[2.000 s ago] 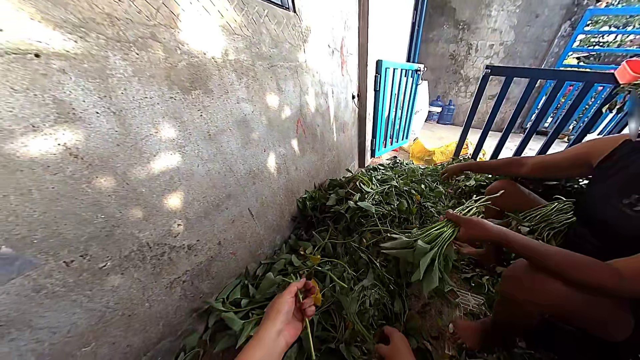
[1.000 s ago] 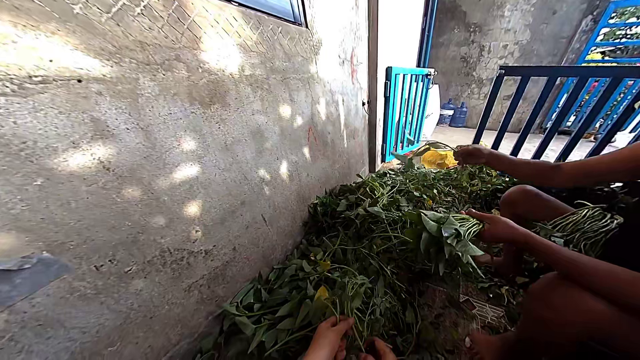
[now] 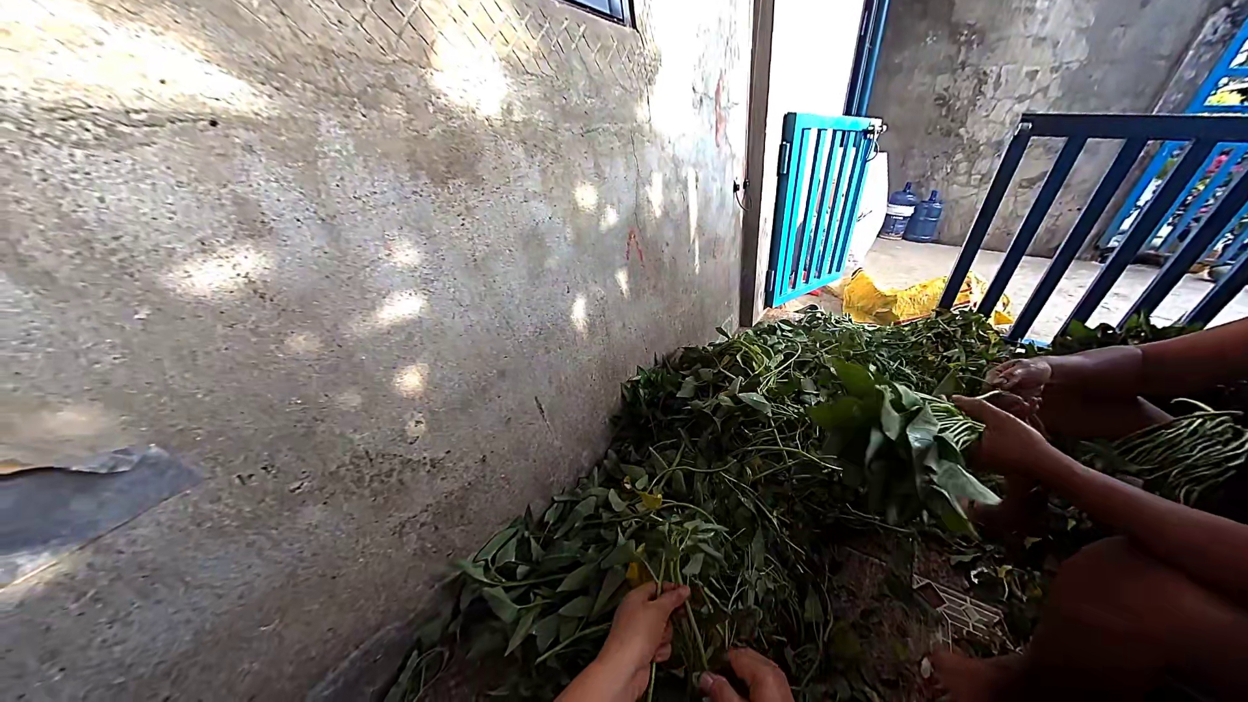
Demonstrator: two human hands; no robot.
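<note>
Low in the view, my left hand [image 3: 641, 629] pinches thin green stems of a leafy plant between thumb and fingers. Just right of it, at the bottom edge, is my right hand [image 3: 746, 678], partly cut off, close against the same stems; whether it grips any is not plain. Both hands are at the near side of a large heap of leafy green vines [image 3: 741, 458], which lies along the wall. A few leaves near my left hand are yellow.
A rough concrete wall [image 3: 341, 341] rises on the left. At the right another person's hands hold a bunch of leafy stems [image 3: 907, 439]; more cut stems [image 3: 1185, 444] lie beside that person. Behind are a blue gate [image 3: 824, 210], a dark railing [image 3: 1082, 205], yellow sacking [image 3: 897, 297] and blue water jugs [image 3: 923, 216].
My hands have come closer together at the heap's near edge. The other person's far hand, out over the heap a second ago, is now beside the bunch.
</note>
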